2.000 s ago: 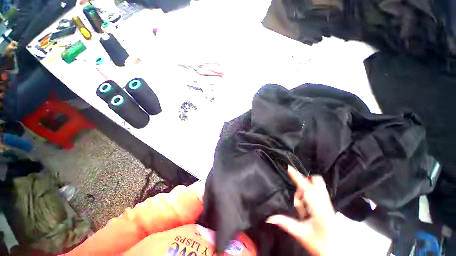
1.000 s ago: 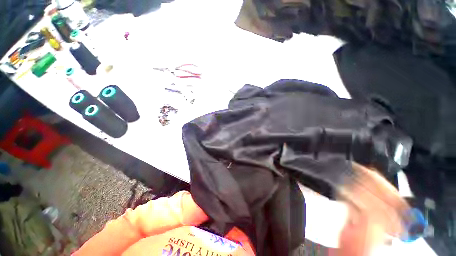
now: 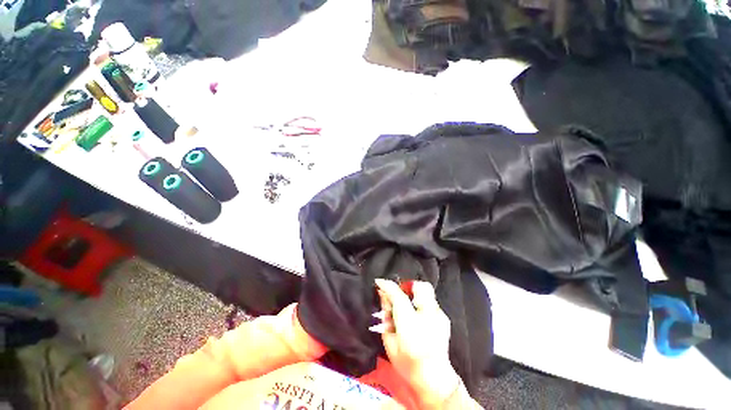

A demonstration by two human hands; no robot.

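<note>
A black garment (image 3: 513, 208) with shiny lining outward lies across the table and hangs over its near edge towards my lap. My right hand (image 3: 409, 320) is at the garment's near part, fingers bent and fingertips pinching the cloth at a fold. A small red spot shows by the fingertips; I cannot tell what it is. No needle or thread can be made out. My left hand is hidden in or under the garment; only the orange sleeve shows, running into the cloth.
Three black thread cones (image 3: 188, 192), red-handled scissors (image 3: 300, 126) and dark specks (image 3: 276, 186) lie on the white table (image 3: 377, 104). Smaller spools and a green block (image 3: 94, 133) stand far left. Blue ring-shaped object (image 3: 675, 324) at right, dark garments (image 3: 617, 120) beyond, red stool (image 3: 74, 252) left.
My right hand has come back from the garment's right side to its near middle part. The garment's right part now lies spread flatter, with a flap hanging towards the table's near edge.
</note>
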